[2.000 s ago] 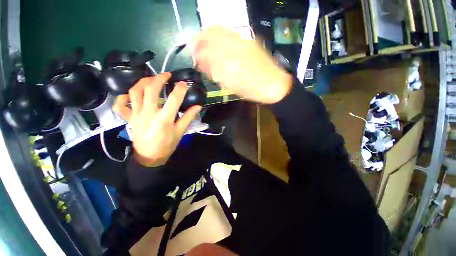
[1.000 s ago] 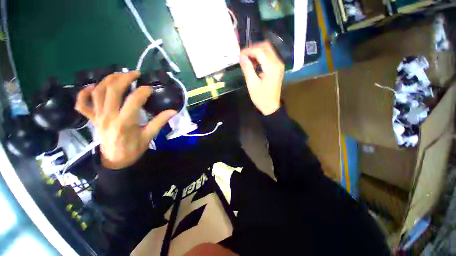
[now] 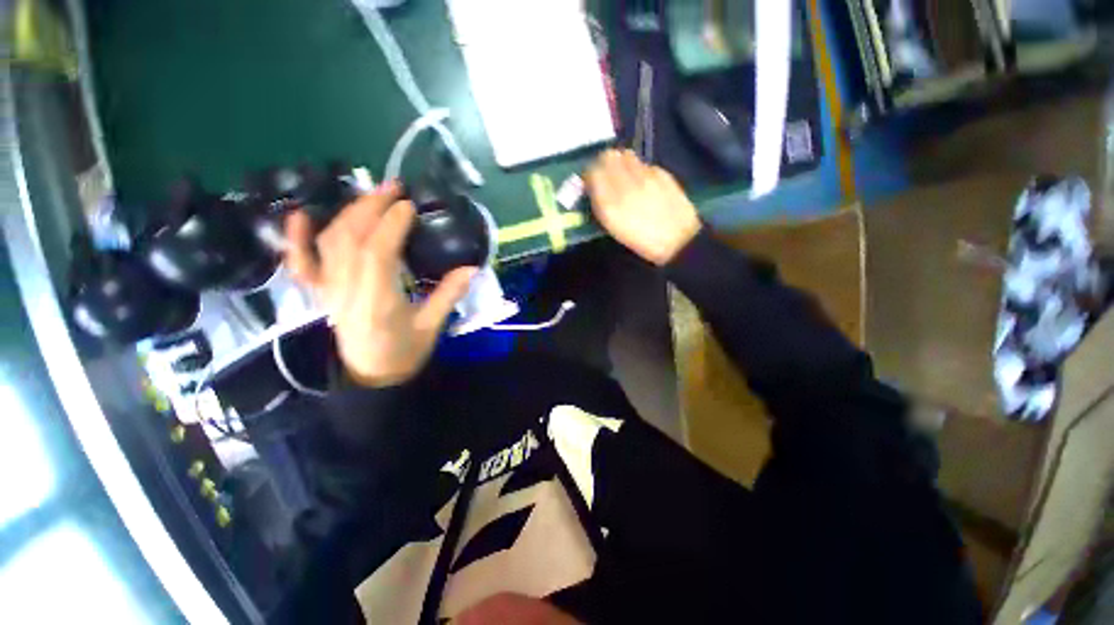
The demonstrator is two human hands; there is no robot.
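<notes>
Several cameras with glossy black ball heads and white bases stand in a row along the bench's front edge. My left hand (image 3: 370, 283) is spread, fingers apart, over the row beside the rightmost camera (image 3: 447, 237); it grips nothing that I can see. A white pigtail cable (image 3: 538, 326) hangs from that camera's base. My right hand (image 3: 638, 205) is at the bench edge, right of the yellow tape cross (image 3: 546, 227). Its fingers are bent and blurred near a tiny white piece (image 3: 571, 189); whether they hold it cannot be told.
A white keyboard (image 3: 534, 86) lies on the green bench (image 3: 244, 86). Right of it are a black mouse (image 3: 713, 127), a thin dark stick (image 3: 644, 110) and a long white strip (image 3: 771, 98). A brown carton (image 3: 935, 269) with black-and-white cameras stands at right.
The view has shifted. My right hand has moved from above the keyboard's end down to the bench edge by the tape cross. My left hand stays spread over the camera row.
</notes>
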